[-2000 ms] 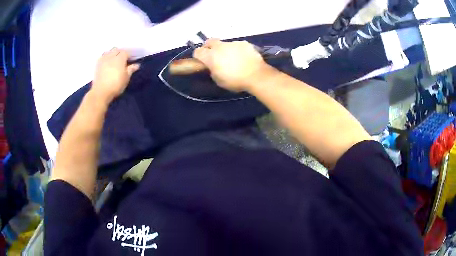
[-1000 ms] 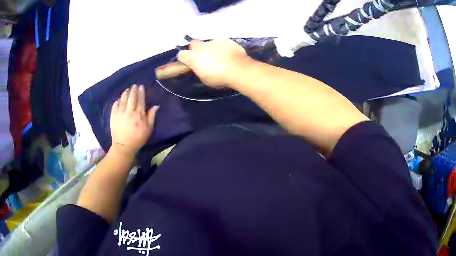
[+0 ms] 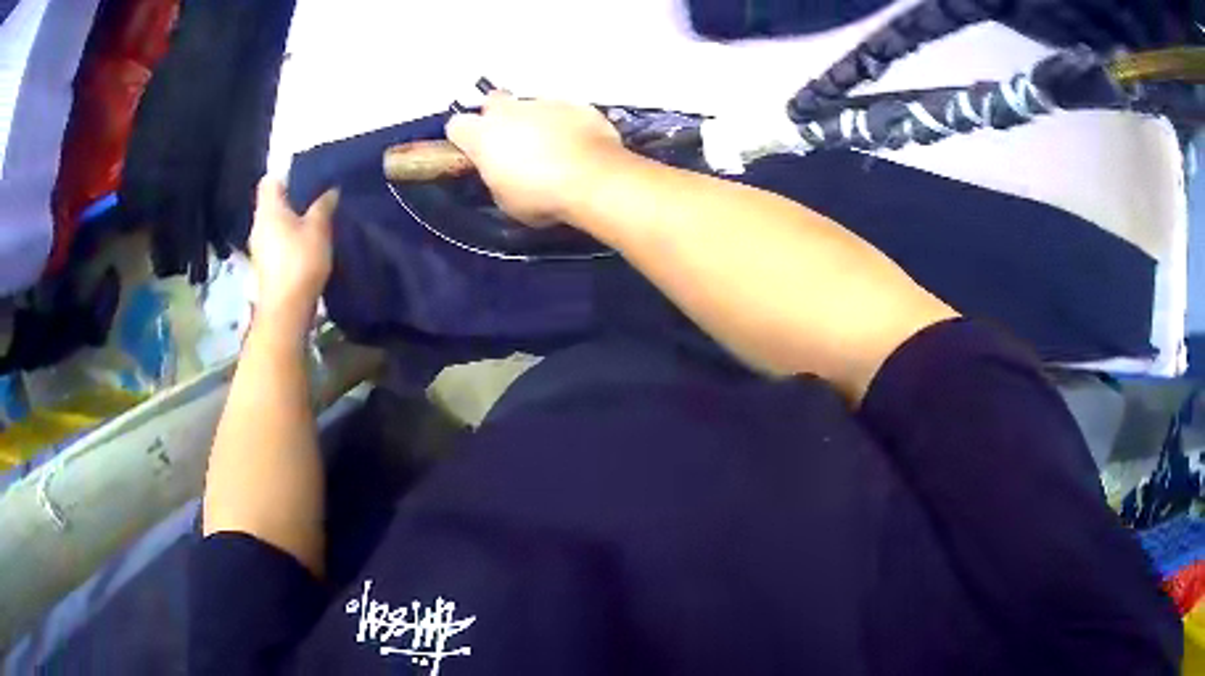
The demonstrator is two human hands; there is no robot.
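Dark navy trousers point(image 3: 978, 251) lie lengthwise across the pale pressing table point(image 3: 582, 50), along its near side. My right hand point(image 3: 535, 156) is closed on the brown wooden handle point(image 3: 426, 161) of the steam iron point(image 3: 496, 227). The iron rests on the trousers with its pointed end to the left; my hand and forearm hide part of it. My left hand point(image 3: 293, 244) is at the left end of the trousers, thumb apart from the fingers, gripping the cloth edge. Its fingertips are partly hidden.
A wrapped steam hose point(image 3: 925, 116) runs from the iron to the upper right. Another dark cloth point(image 3: 780, 13) lies at the table's far side. Dark and red garments point(image 3: 112, 119) hang at the left. A pale rail point(image 3: 126, 442) is at the lower left.
The trousers' left end was under my flat left hand; now that hand holds its edge. The view has shifted, so the table and trousers sit differently in frame. My right hand stays on the iron.
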